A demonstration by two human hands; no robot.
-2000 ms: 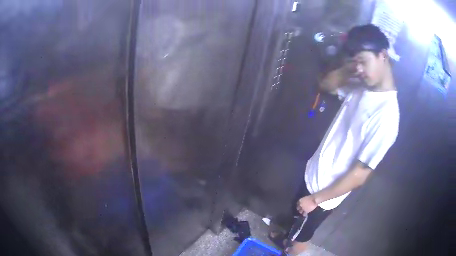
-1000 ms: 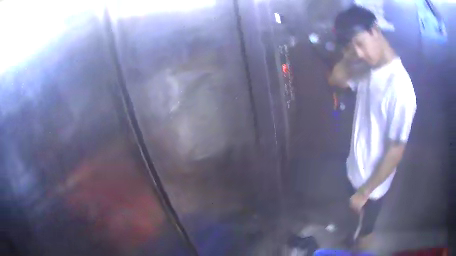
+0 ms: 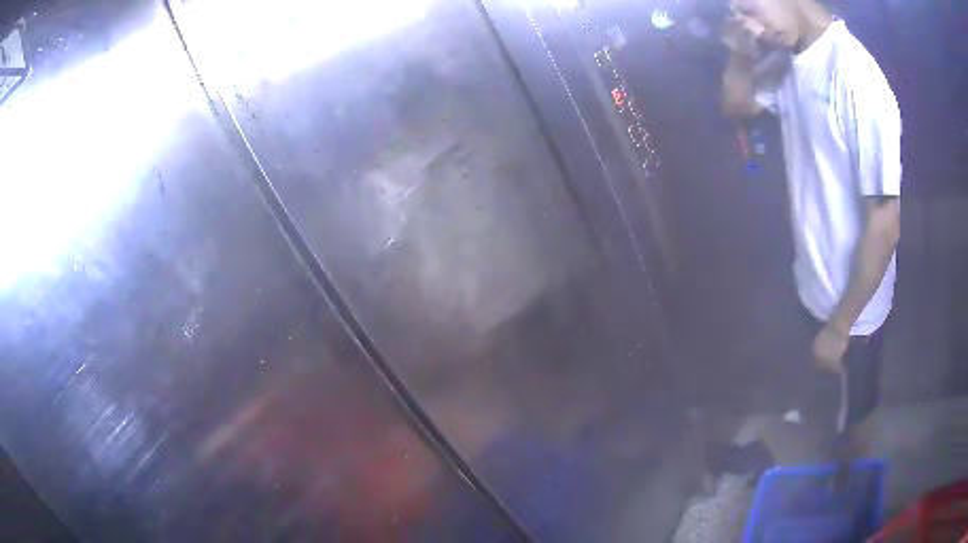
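Neither of my hands is in the picture. A blue crate point(image 3: 815, 507) stands on the lift floor at the lower right, cut off by the bottom edge. Part of a red crate point(image 3: 934, 520) shows in the bottom right corner, to the right of the blue one. Blurred red and blue patches show as reflections low on the metal doors.
Metal lift doors point(image 3: 318, 191) with a dark vertical seam fill the left and middle. A lit button panel point(image 3: 628, 111) is right of them. A person in a white T-shirt point(image 3: 844, 180) and dark shorts stands at the right. A dark object point(image 3: 740, 458) lies on the speckled floor.
The view has tilted and moved. More of the blue crate shows and the red crate's edge is in the corner. The person stands farther right and higher, one hand still raised to the head.
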